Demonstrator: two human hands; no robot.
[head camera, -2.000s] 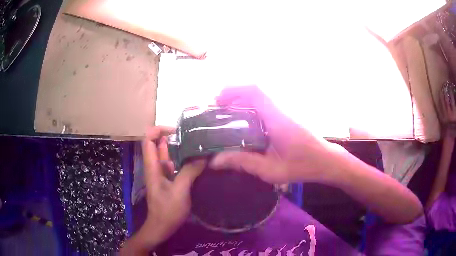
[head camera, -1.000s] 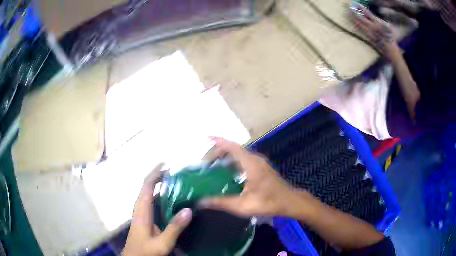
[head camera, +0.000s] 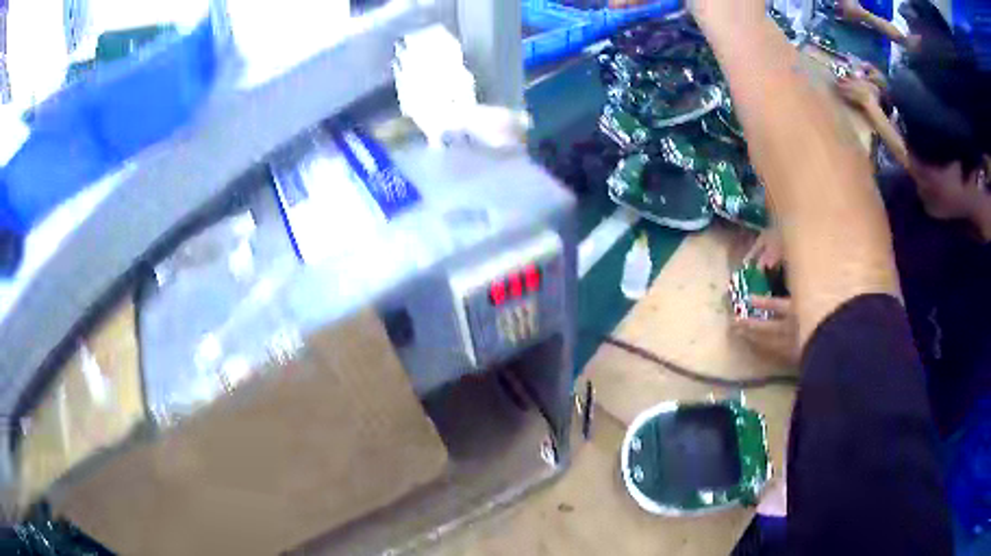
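Note:
A green car body with a silver rim and dark hollow (head camera: 695, 458) lies on the tan work surface at lower right. A raised bare forearm (head camera: 815, 185) with a dark sleeve, apparently my right, crosses the right side. Its hand is cut off by the top edge, so its grip is hidden. A small skin-coloured patch touches the car body's right side; I cannot tell whose it is. My left hand is not identifiable in view.
A grey machine with a red digital display (head camera: 517, 285) stands left of centre, a cardboard sheet (head camera: 261, 445) at its front. Many green car bodies (head camera: 663, 185) lie behind. Another person's hands hold a green part (head camera: 752, 291). A small bottle (head camera: 638, 268) and dark cable are nearby.
The view has swung away from the white sheets and blue crate to the machine and car bodies. Both hands held a green body before; now a forearm is raised and one body lies down.

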